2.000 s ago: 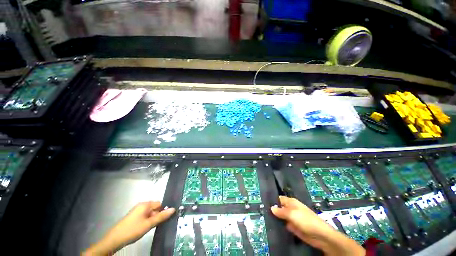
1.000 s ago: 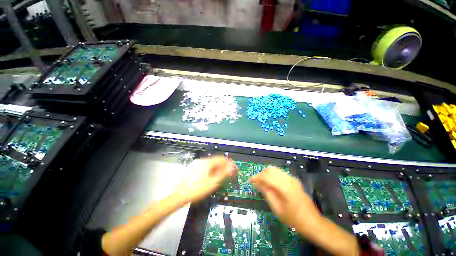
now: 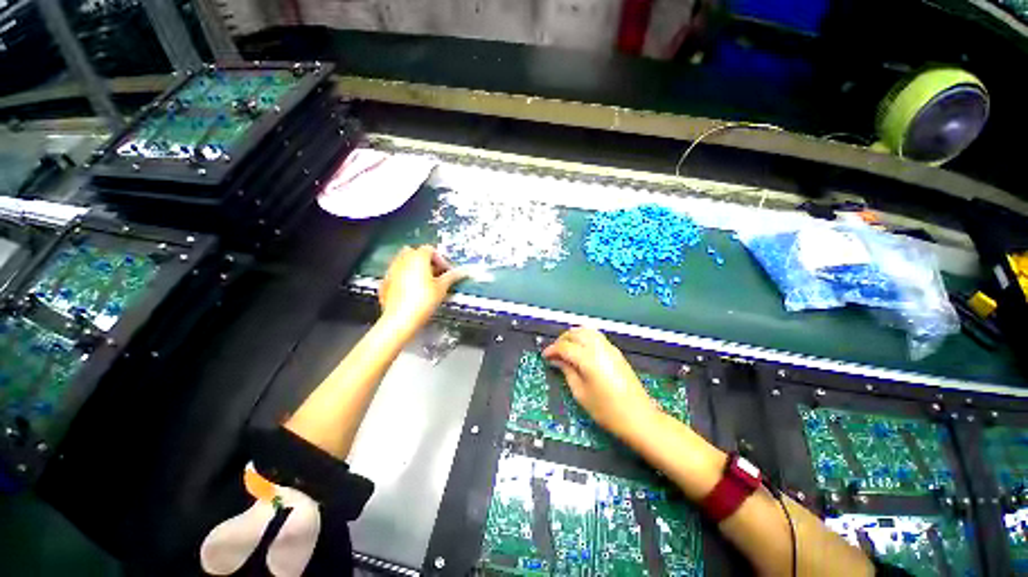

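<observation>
A black carrier frame (image 3: 460, 496) with green circuit boards (image 3: 530, 406) lies in front of me. My right hand (image 3: 592, 378) is over the upper boards, fingertips pinched together near their upper left part; whether a component is between them is too small to tell. My left hand (image 3: 415, 284) is at the near left edge of the pile of small whitish components (image 3: 502, 231), thumb and fingers close together; what they hold cannot be told. A pile of blue components (image 3: 643, 242) lies right of the whitish pile. A red strap with a thin cord is on my right wrist.
Stacked carrier frames (image 3: 214, 186) stand at the far left, with another frame (image 3: 186, 271) nearer. A pink and white cloth-like item (image 3: 375, 184) lies left of the whitish pile. A plastic bag (image 3: 862, 276), yellow parts (image 3: 983, 304) and a green fan (image 3: 933, 116) are at the right. A metal plate (image 3: 411, 451) is left of my frame.
Both hands left the frame's sides and came together over the upper boards. Now my left hand has moved out to the whitish pile; my right hand remains over the boards. The view has shifted left.
</observation>
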